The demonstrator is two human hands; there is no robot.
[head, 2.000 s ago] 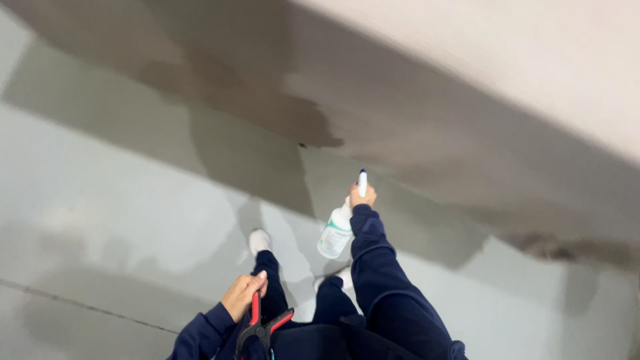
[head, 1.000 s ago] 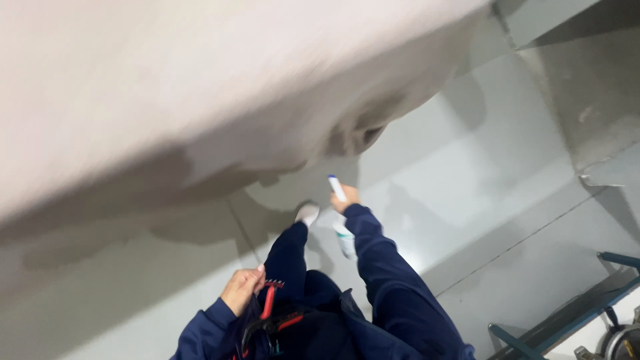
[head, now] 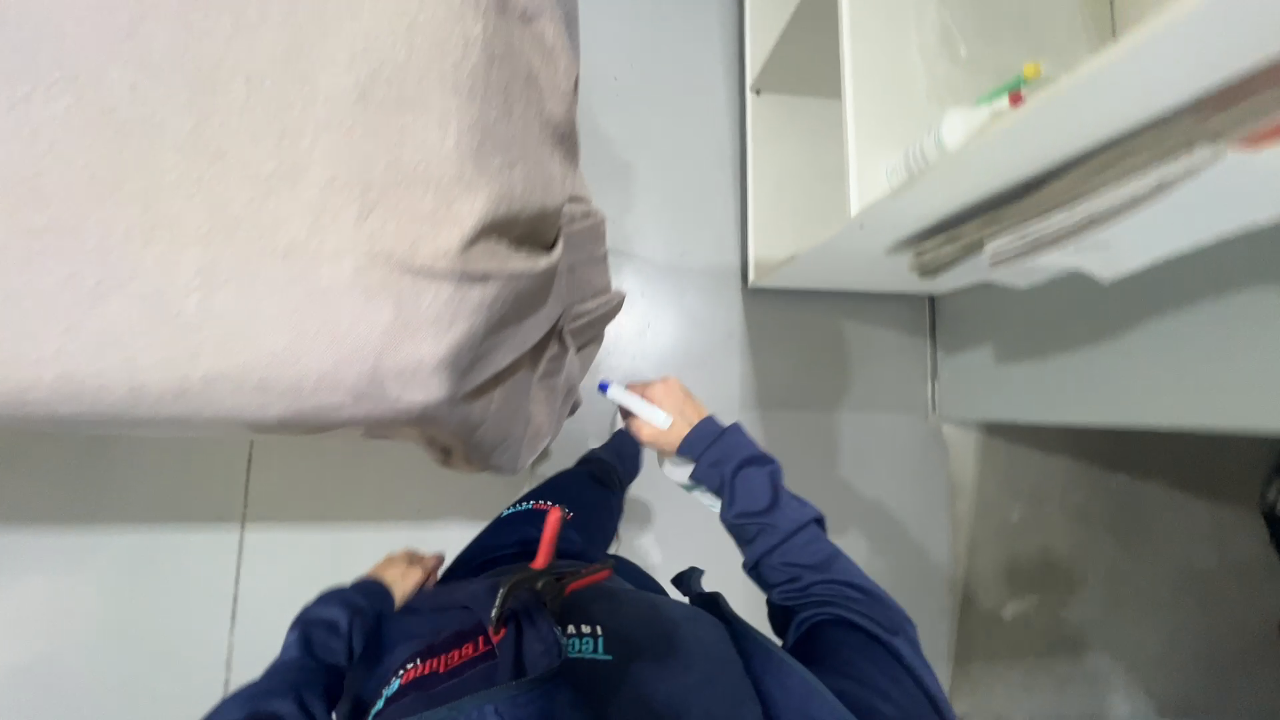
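Note:
My right hand (head: 668, 410) is closed on a white spray bottle (head: 688, 478), whose white spray head (head: 637, 406) with a blue tip points up and to the left; my wrist and sleeve hide much of the bottle. My left hand (head: 405, 573) hangs low beside my dark blue clothes, and whether its fingers hold anything cannot be told. A spring clamp with red handles (head: 547, 540) is clipped on the front of my clothes, to the right of that hand. A beige fabric cover (head: 300, 220) drapes over a large block-like form ahead of my left side.
White open shelving (head: 800, 170) stands at the upper right, holding a white bottle (head: 945, 140) with a red tip and something green and yellow. Folded cloths (head: 1060, 200) lie on a lower level. Grey floor (head: 670, 330) runs between the cover and the shelving.
The view has swung greatly, bringing the shelving and the cover's bunched corner into sight. My right hand keeps hold of the spray bottle. My left hand is now apart from the red-handled clamp.

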